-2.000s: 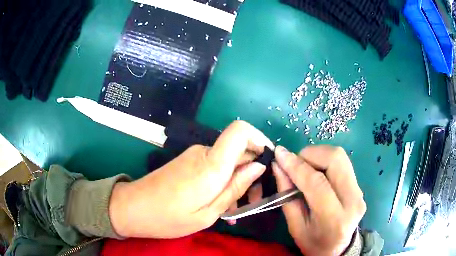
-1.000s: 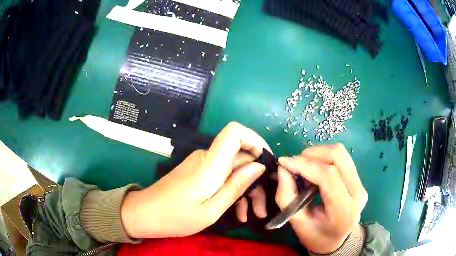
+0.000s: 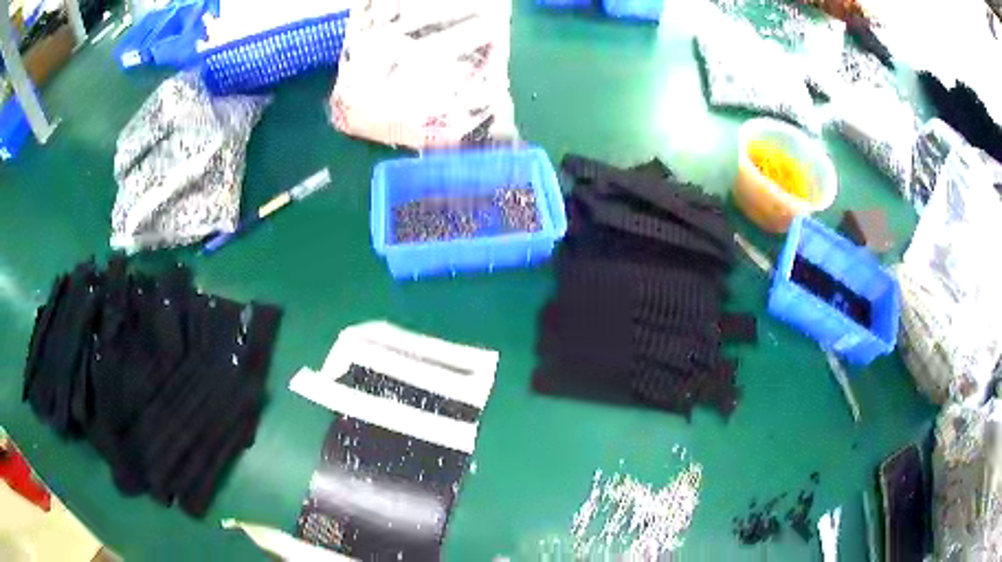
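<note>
Neither of my hands is in the picture. Nearest in front of me lies a glossy black sheet point(image 3: 385, 483) with white specks, a pale dotted block at its lower left and white strips point(image 3: 385, 409) across its far part. A loose heap of small silver-white inserts point(image 3: 643, 510) lies to its right, cut by the lower edge and blurred. Small black parts point(image 3: 778, 514) lie right of that heap. Black ribbed strips are stacked in a pile point(image 3: 643, 296) beyond the inserts and in another pile point(image 3: 154, 384) at the left. The tweezers that I held earlier cannot be made out.
A blue tray point(image 3: 470, 256) with mixed small parts stands centre-far. A second blue tray point(image 3: 835, 318) and a round tub point(image 3: 783, 181) stand right. Clear bags point(image 3: 181, 165) lie left and along the right edge. A pen point(image 3: 267, 211), a blue basket point(image 3: 275, 53) and a smartphone point(image 3: 904, 505) also show.
The view has swung up to show more of the far table. Both hands, with the black strip and tweezers, have gone out of the picture. The sheet and heaps now sit lower in view.
</note>
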